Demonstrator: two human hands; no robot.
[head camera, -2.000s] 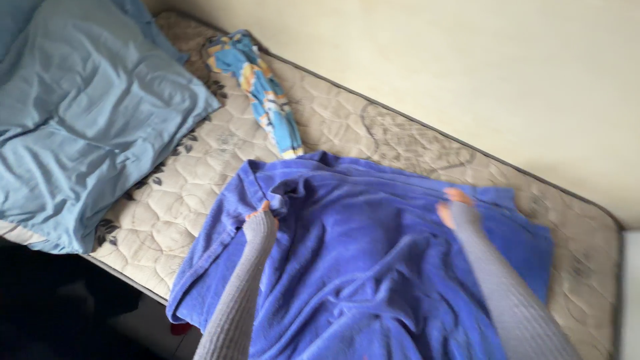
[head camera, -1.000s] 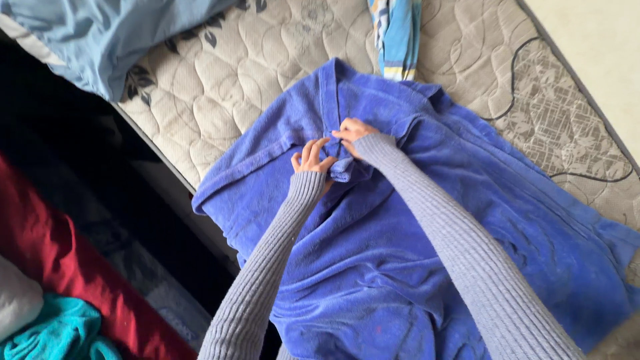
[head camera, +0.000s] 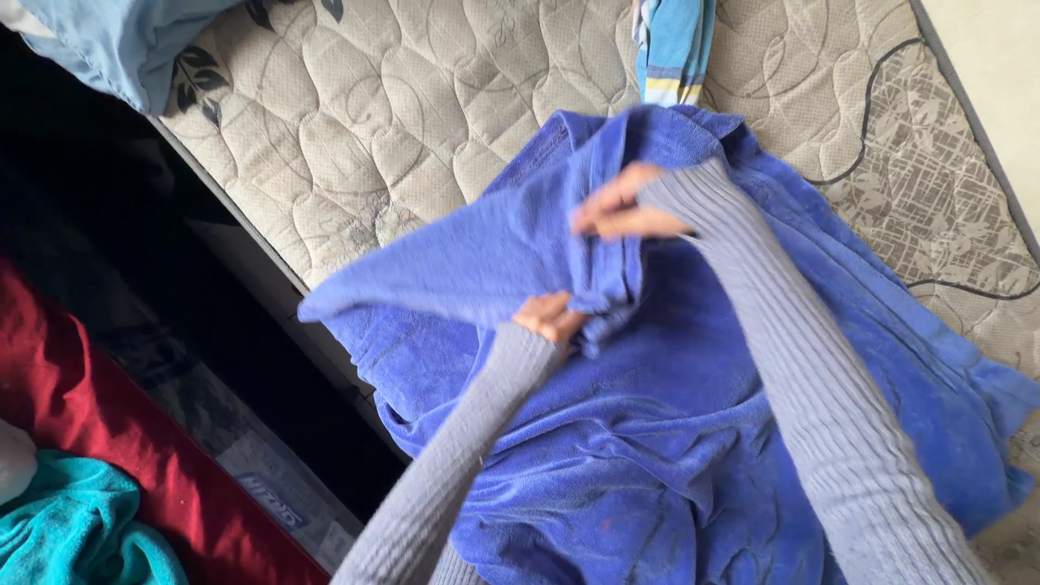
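Observation:
A blue-violet plush blanket (head camera: 682, 374) lies rumpled over a quilted mattress (head camera: 390, 106) and hangs down toward me. My left hand (head camera: 552, 318) grips a gathered, hemmed part of it near the middle, and a raised flap stretches from there to the left. Just above and to the right, my right hand (head camera: 621, 207) is over the folded hem with its fingers partly spread. It is blurred, and whether it pinches the cloth cannot be told.
Beyond the blanket lies a blue patterned cloth (head camera: 678, 49). A light blue sheet (head camera: 138, 49) covers the mattress corner at upper left. Below the mattress edge are a dark gap, a red cloth (head camera: 106, 406) and a teal towel (head camera: 73, 520). A pale wall (head camera: 991, 73) borders the right.
My hands were far apart on the blanket, then came together at its hem. Since then the left hand has drawn gathered cloth toward the right, and a flap has lifted. The view has turned and moved closer.

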